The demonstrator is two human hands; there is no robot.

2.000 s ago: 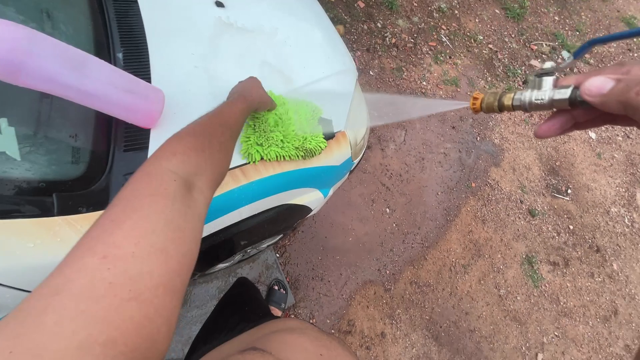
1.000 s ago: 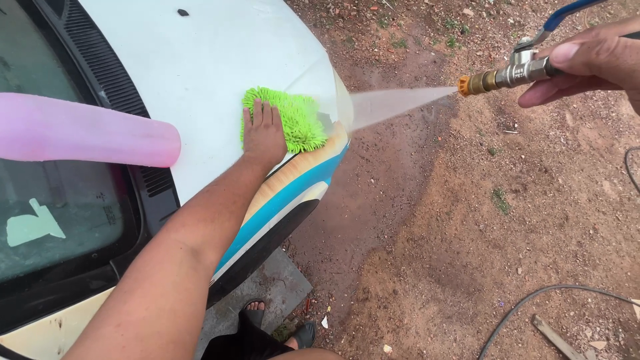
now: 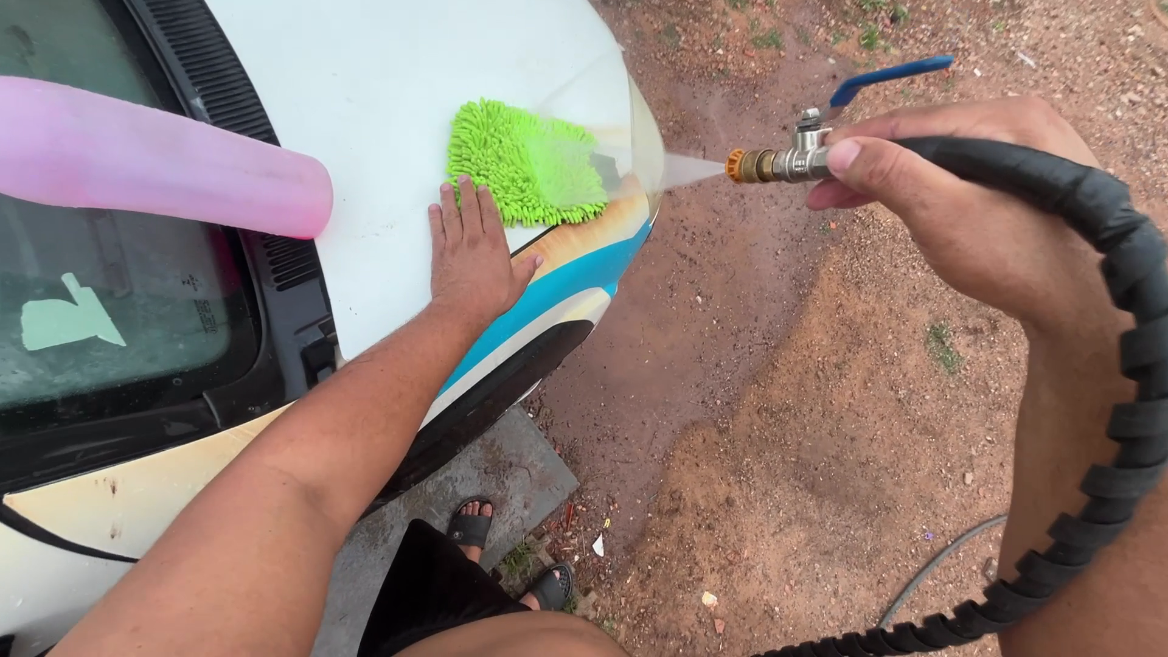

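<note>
My left hand (image 3: 474, 255) lies flat on the white car hood (image 3: 365, 119), its fingertips on the near edge of a green chenille microfiber wash mitt (image 3: 520, 169). In my right hand (image 3: 958, 182) is a hose sprayer with a metal ball valve (image 3: 808, 153), an orange-tipped brass nozzle (image 3: 748, 165) and a blue lever (image 3: 890, 78). Water sprays left from the nozzle onto the mitt and the hood's front corner. A black spiral-wrapped hose (image 3: 1118, 365) runs from the valve over my right wrist and down along the forearm.
A pink translucent cylindrical object (image 3: 164, 160) reaches over the windshield (image 3: 109, 301) onto the hood. Below the fender, my sandaled feet (image 3: 470, 529) stand by a concrete slab (image 3: 511, 484). Wet reddish gravel (image 3: 693, 319) lies beyond the bumper, with a thin hose (image 3: 940, 561) at lower right.
My left hand was higher on the mitt one second ago; now only its fingertips meet the mitt's near edge. More of my right hand and its hose has come into view. The spray continues.
</note>
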